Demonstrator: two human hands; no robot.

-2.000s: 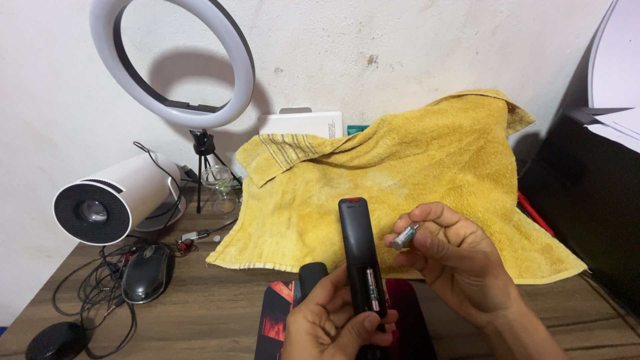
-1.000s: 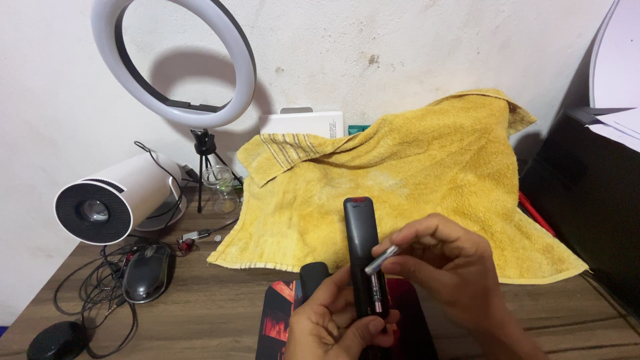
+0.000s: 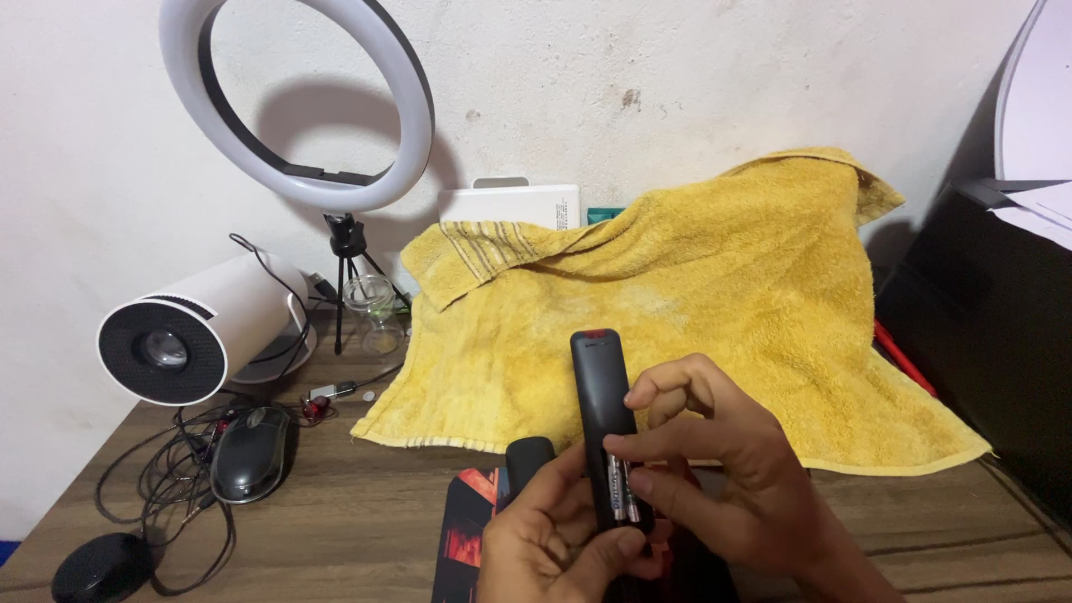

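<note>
My left hand (image 3: 557, 532) grips the lower part of a black remote control (image 3: 598, 377), held upright with its back and uncovered battery compartment facing me. Two small batteries (image 3: 621, 494) lie side by side in the compartment. The fingertips of my right hand (image 3: 712, 456) touch the remote at the compartment's upper end and the right-hand battery; whether they still grip that battery cannot be told. Behind my left hand, a dark rounded object (image 3: 529, 459) rests over a black and red mat (image 3: 462, 528), mostly hidden.
A yellow towel (image 3: 653, 335) spreads behind the hands. At left are a white projector (image 3: 243, 293), a ring light (image 3: 419, 109) on a small tripod, a glass jar (image 3: 373, 314), a computer mouse (image 3: 249, 456), tangled cables and a round black object (image 3: 102, 569). A black object (image 3: 988, 335) bearing papers stands right.
My right hand has brought a loose battery from beside the remote down into the compartment, where one battery lay before. My left hand has kept its hold on the remote.
</note>
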